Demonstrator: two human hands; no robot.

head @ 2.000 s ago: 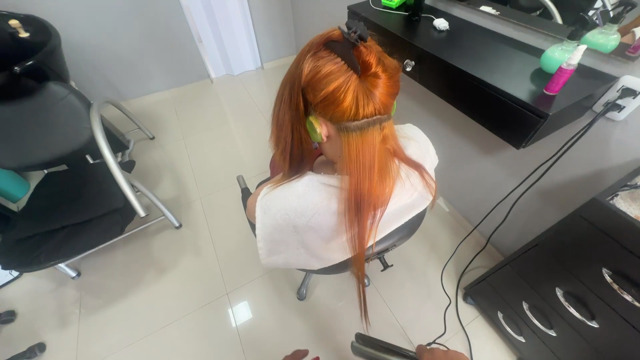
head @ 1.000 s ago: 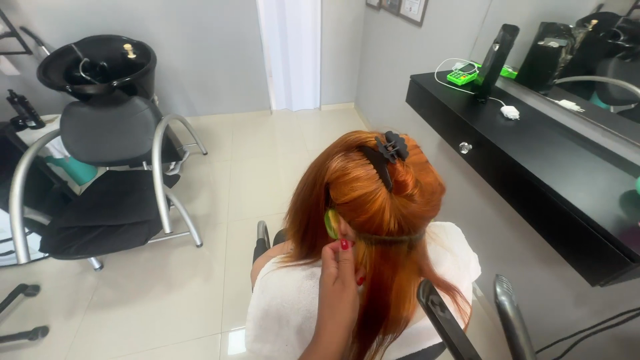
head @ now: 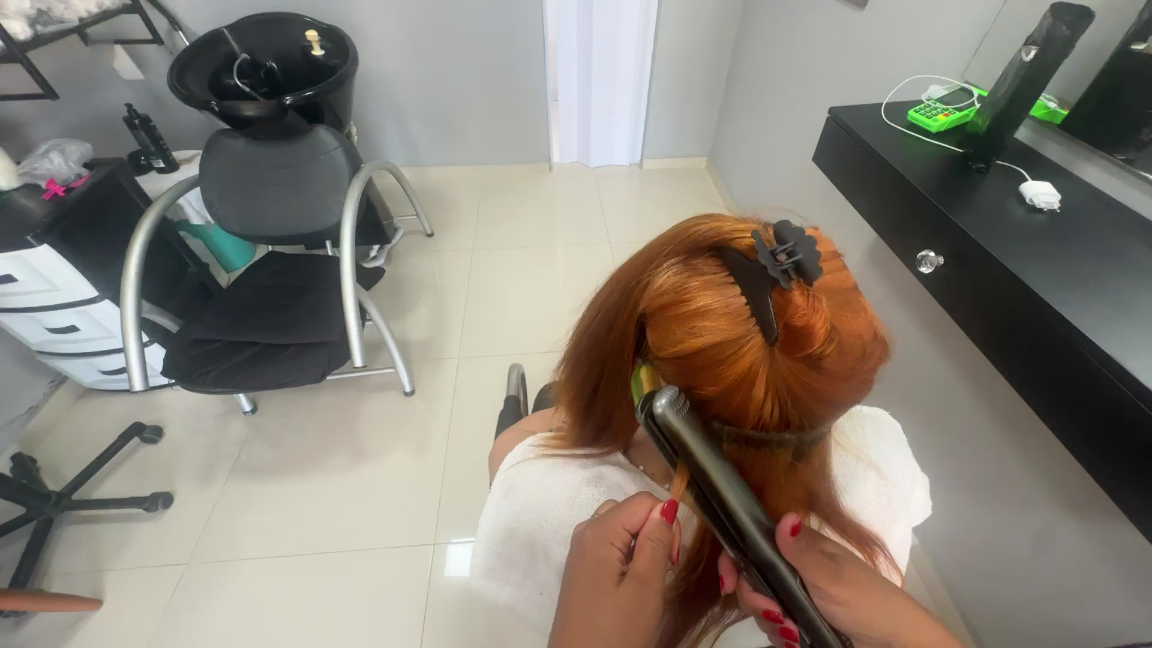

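Observation:
A seated person with long orange hair has a white towel over the shoulders. A black claw clip holds the upper hair at the crown. My right hand is closed around a black hair straightener, its tip beside a green ear cover on the left side of the head. My left hand pinches a thin strand of hair just left of the plates. Whether the plates press on the strand is partly hidden.
A black shelf with a green card terminal and white charger runs along the right wall. A salon chair and black wash basin stand at left, near a wheeled chair base.
The straightener has moved left, up to the hair beside the ear cover. My left hand has moved down from the ear to a strand lower down.

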